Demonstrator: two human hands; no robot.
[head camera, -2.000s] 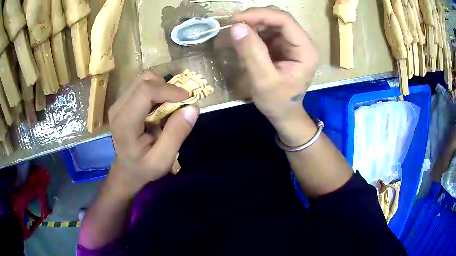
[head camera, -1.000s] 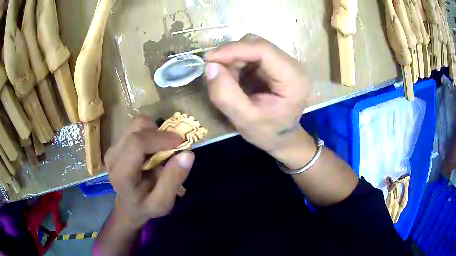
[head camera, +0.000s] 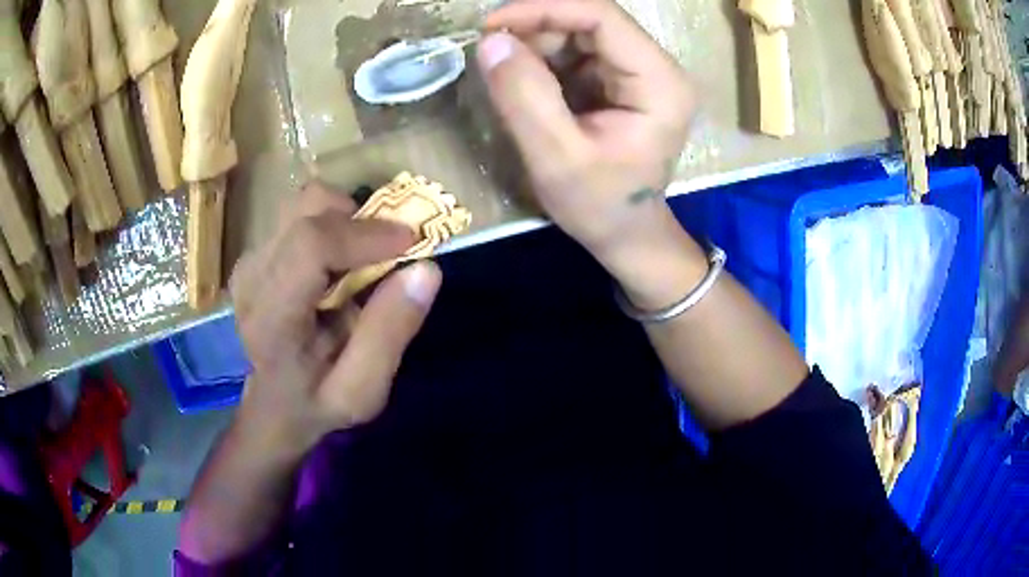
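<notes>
My left hand (head camera: 327, 304) is closed around a tan carved wooden piece. Its pale carved head (head camera: 420, 214), with a scalloped edge and looping grooves, shows above the fist; most of the rest is hidden by the fingers. A small dark spot shows beside the head. My right hand (head camera: 592, 124) pinches a thin pale stick (head camera: 454, 43) between thumb and forefinger. The stick's tip is over the small oval white-rimmed cup (head camera: 410, 74), which looks greyish inside. Whether the tip touches the liquid I cannot tell.
Several carved pieces (head camera: 85, 101) overlap on the bench (head camera: 700, 90) at the left, with one (head camera: 211, 147) nearer the cup. One piece (head camera: 772, 68) and a row (head camera: 925, 79) lie at the right. A blue crate (head camera: 874, 293) with white liner and carved pieces stands below the bench edge. A red stool (head camera: 96, 451) is lower left.
Against one second ago, the bench, the cup and both hands sit higher in the view. The grips look the same, and the stick stays at the cup.
</notes>
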